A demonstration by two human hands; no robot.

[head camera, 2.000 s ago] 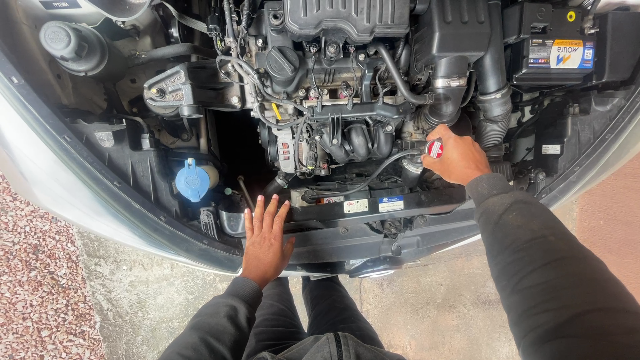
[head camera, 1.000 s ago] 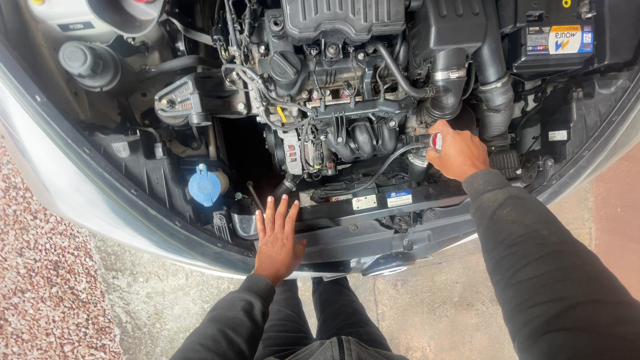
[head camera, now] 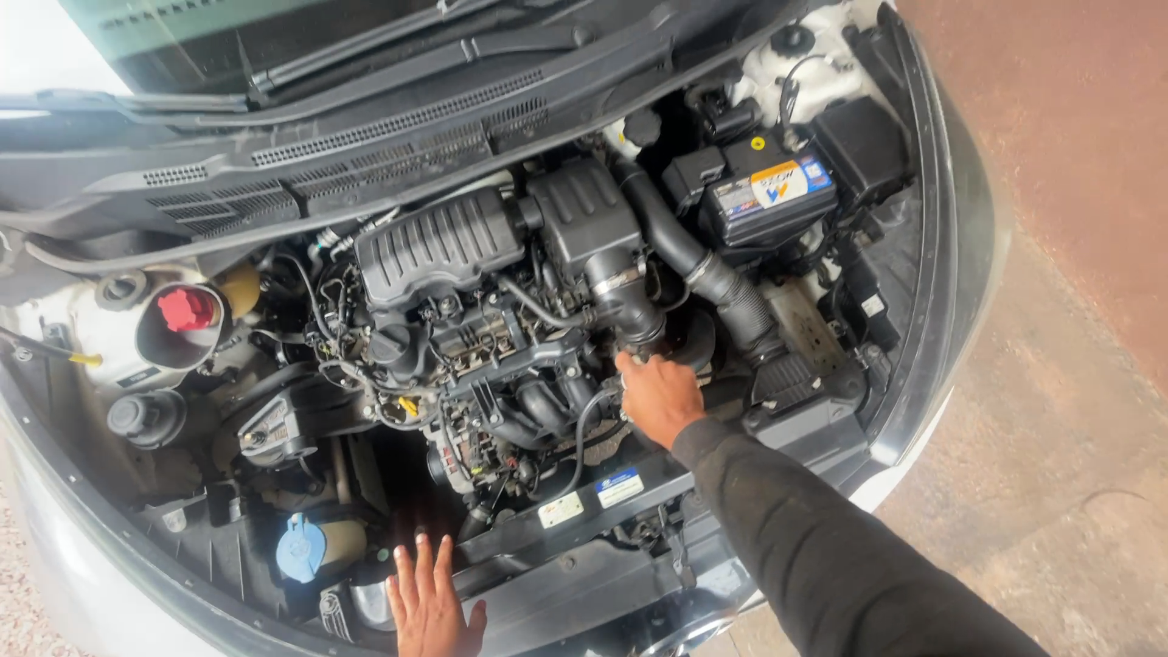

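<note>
My right hand (head camera: pixel 662 397) is curled over the radiator filler neck beside the thin black hose (head camera: pixel 581 438); its fingers and palm hide the radiator cap. My left hand (head camera: pixel 429 598) lies with fingers spread on the front edge of the engine bay, holding nothing. Just left of it stands the washer fluid reservoir with a light blue cap (head camera: pixel 301 547). The ribbed black engine cover (head camera: pixel 443 246) and the air filter housing (head camera: pixel 584 210) sit behind my right hand.
A car battery (head camera: pixel 771 201) sits at the back right, near the corrugated intake hose (head camera: pixel 744 306). At the left are a red cap (head camera: pixel 185 308) inside a round opening and a dark reservoir cap (head camera: pixel 146 415). The radiator support panel (head camera: pixel 566 570) runs along the front.
The view has tilted up toward the windshield. The red-and-white cap top seen by my right fingers earlier is now hidden. My left hand stays at the front edge.
</note>
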